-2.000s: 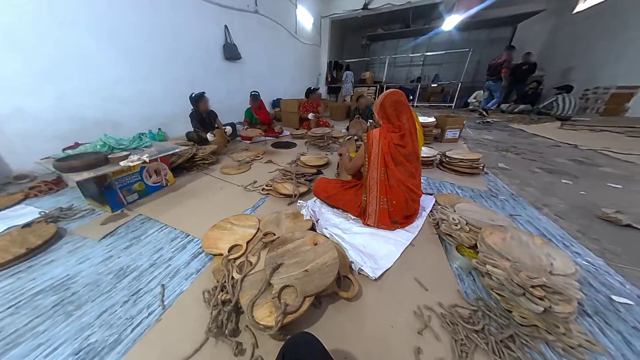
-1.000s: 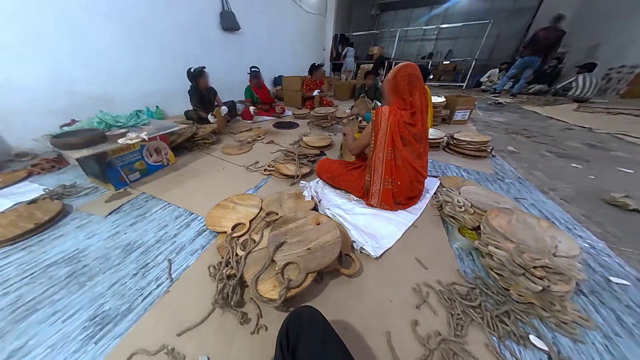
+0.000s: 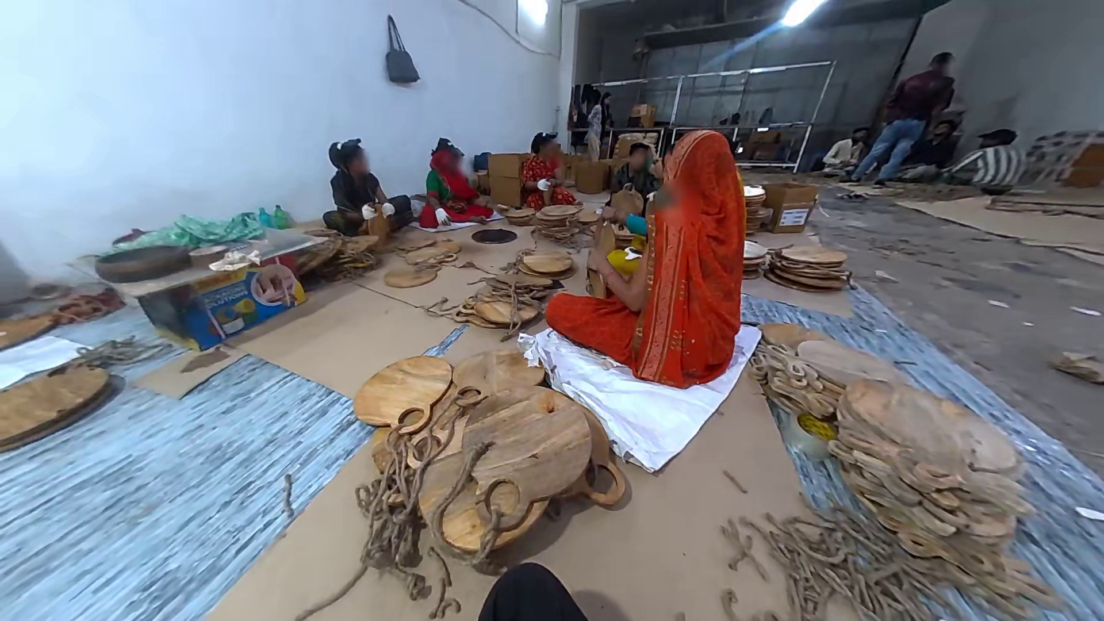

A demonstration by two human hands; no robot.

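Note:
Neither my left hand nor my right hand shows in the head view. A dark-clad knee [image 3: 532, 595] rises at the bottom edge. Just beyond it, several round wooden boards with ring handles lie in an overlapping pile [image 3: 539, 435], some with rope tied through the handles. Loose knotted rope [image 3: 392, 509] hangs and lies at the pile's left side. To the right stands a tall stack of wooden boards [image 3: 923, 431], with short rope pieces [image 3: 837, 552] scattered at its foot. A small bowl with yellow contents [image 3: 815, 429] sits beside that stack.
A person in orange-red cloth [image 3: 690, 276] sits on a white sheet [image 3: 638, 423] beyond the pile. Several other people sit farther back. A printed cardboard box [image 3: 228, 302] stands at left under a panel bearing a dark round pan [image 3: 142, 263]. More boards [image 3: 56, 401] lie at far left.
The dark knee shows more than two seconds ago, though less than one second ago. The standing person at the far right has moved rightward in view. The near board pile looks unchanged.

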